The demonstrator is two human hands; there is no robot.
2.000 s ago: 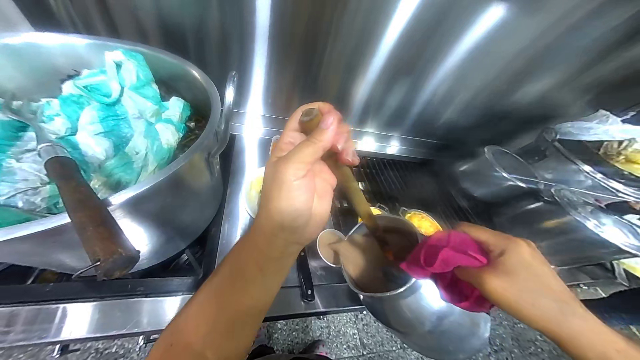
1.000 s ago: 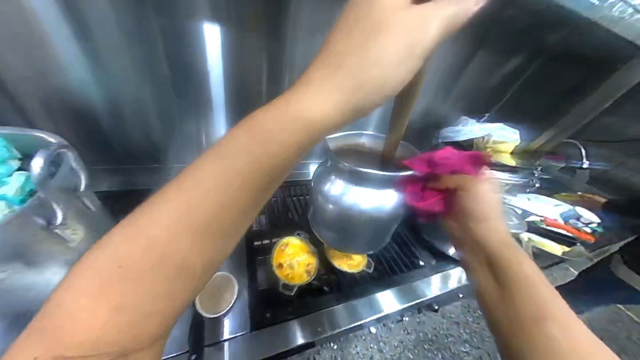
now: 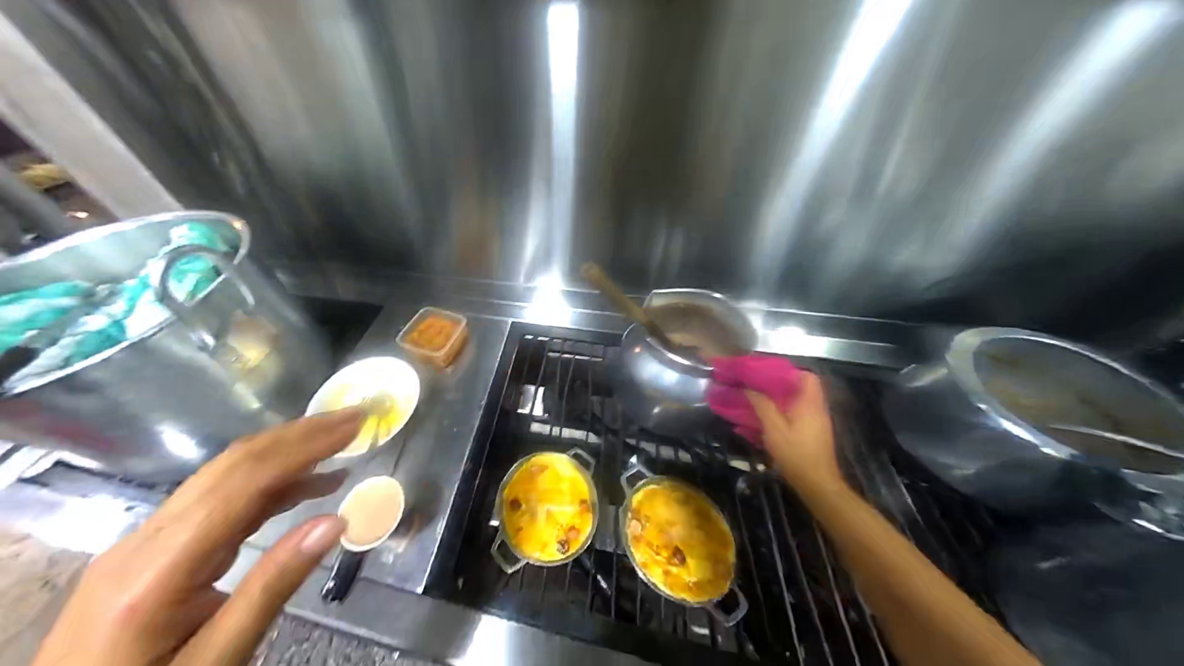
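Observation:
My right hand (image 3: 800,430) grips the rim of a round metal pot (image 3: 661,398) through a magenta cloth (image 3: 754,393). The pot stands at the back of the black grill grate and holds a brownish liquid, with a wooden spoon (image 3: 622,298) leaning in it. At the lower left my left hand (image 3: 217,546) is empty, thumb and fingers apart, near a small round cup of beige liquid (image 3: 372,511) and a white bowl with yellow contents (image 3: 365,402). Two oval metal dishes of yellow food, one left (image 3: 548,509) and one right (image 3: 680,541), sit on the grate in front of the pot.
A large metal pot (image 3: 129,398) with teal plastic bags in it stands at the left. A square plastic container of orange food (image 3: 433,335) is behind the white bowl. Another big pot (image 3: 971,435) stands at the right. A black handle (image 3: 342,575) lies near the counter's front edge.
My left hand has let go of the wooden spoon and come down to the left. The metal pot, raised above the grate before, now stands at its back. The view has swung left.

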